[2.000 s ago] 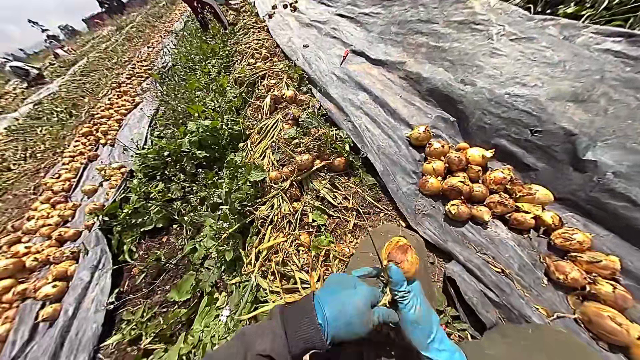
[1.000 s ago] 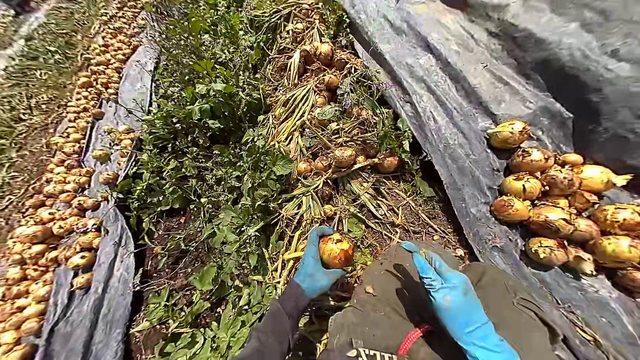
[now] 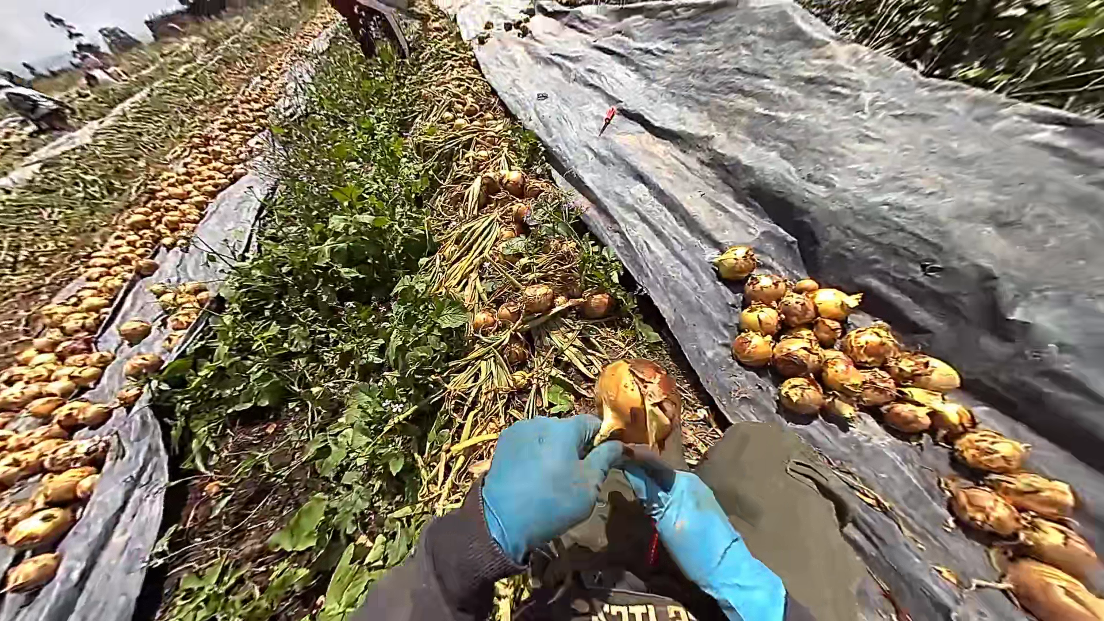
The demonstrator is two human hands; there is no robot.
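An onion with torn brown and yellow skin [image 3: 638,401] is held up in front of my lap. My left hand [image 3: 543,483], in a blue glove, grips it at its lower left, by the neck end. My right hand [image 3: 690,517], gloved too, has its fingers against the left ones just under the onion; what exactly they hold is hidden. Part of a red item [image 3: 654,545] shows by the right palm. Several harvested onions [image 3: 798,356] lie in a group on the grey plastic sheet [image 3: 716,198] at the right.
Pulled onions with dry tops [image 3: 539,298] lie on the soil ahead. Green weeds [image 3: 336,285] grow along the left, beside another sheet [image 3: 121,509] and a long row of onions [image 3: 65,483]. A small red-handled tool [image 3: 609,119] lies on the right sheet. People are partly visible far off.
One second ago the left hand alone held the onion while the right hand was apart from it. Now both hands are together at the onion. The view has tilted up.
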